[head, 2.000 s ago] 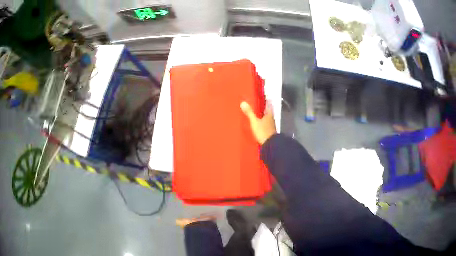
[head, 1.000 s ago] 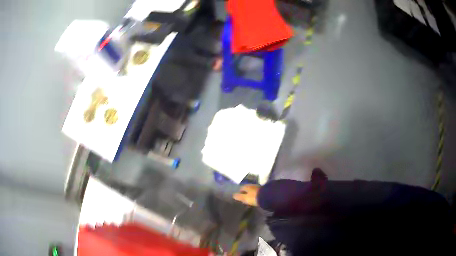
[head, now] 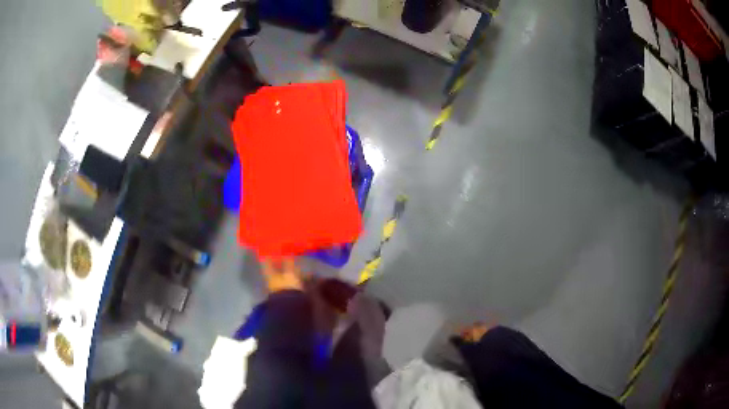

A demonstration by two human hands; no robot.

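A stack of red panels [head: 296, 176] lies on a blue stool [head: 362, 172], its sheets slightly fanned and a small light spot near its far edge. My left hand [head: 281, 275] is at the near edge of the stack, blurred; whether its fingers grip the stack cannot be told. My right hand [head: 473, 331] is low and right of the stack, away from it, small and blurred, and its fingers are not clear.
A white bench [head: 96, 291] on the left bears fastener dishes [head: 80, 260] and a black phone [head: 102, 169]. A white stack [head: 224, 371] is at lower left. Yellow-black tape [head: 384, 244] marks the floor. Dark stacked boxes [head: 639, 104] stand at upper right.
The view has turned toward the stool with the red stack, now central. The white stack has shifted to lower left. My left hand has come into view at the red stack.
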